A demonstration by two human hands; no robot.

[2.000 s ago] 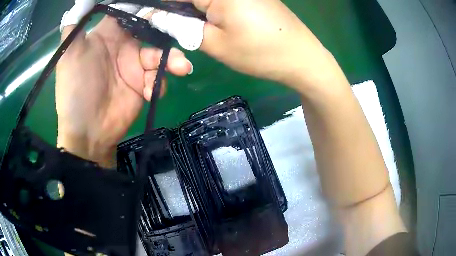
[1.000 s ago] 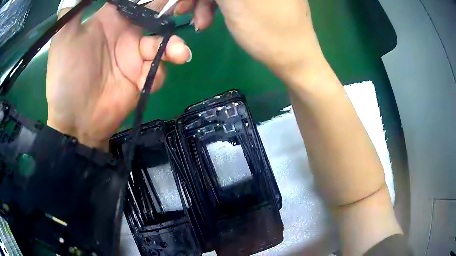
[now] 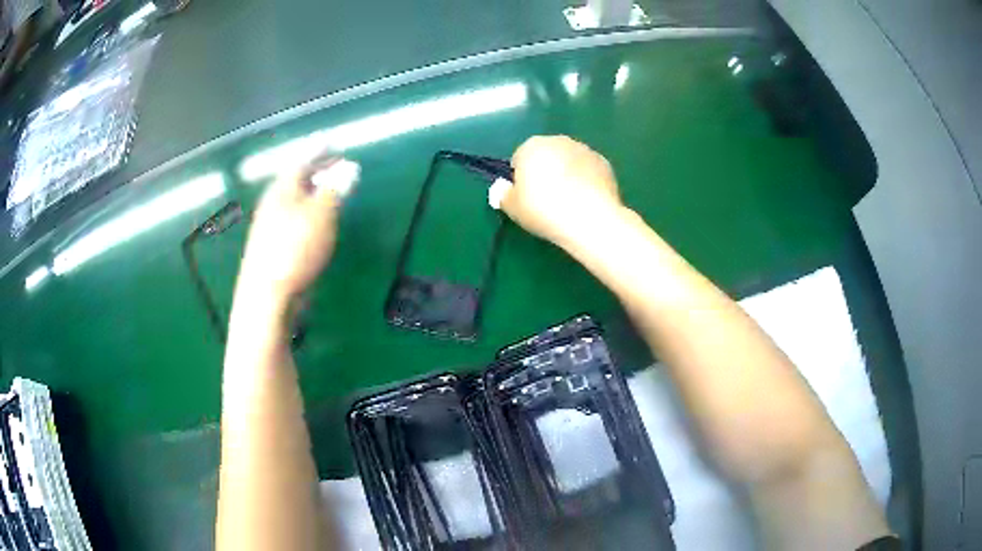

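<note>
A black phone middle frame [image 3: 436, 305] is in front of me, its holed plate towards me and its narrow bar away. My right hand [image 3: 562, 192] is at the bar's right corner, fingers closed on it, a white finger cot showing. A knife cannot be made out there. A second black frame [image 3: 223, 221] lies on the green mat at the left, partly hidden under my left hand and forearm. My left hand [image 3: 298, 221] is blurred, its fingers bent, with white at the fingertips; whether it holds anything cannot be told.
Two black stacks of frames, left [image 3: 372, 452] and right [image 3: 646, 457], stand on a white sheet [image 3: 813, 334] near me. White-edged layered trays [image 3: 54, 463] are at the lower left. A clear plastic bag [image 3: 75, 135] lies upper left. A grey panel [image 3: 926, 215] is at the right.
The view has widened over the bench. The frame held close up is no longer near the camera. My hands have moved apart, and two single frames now show farther away over the mat.
</note>
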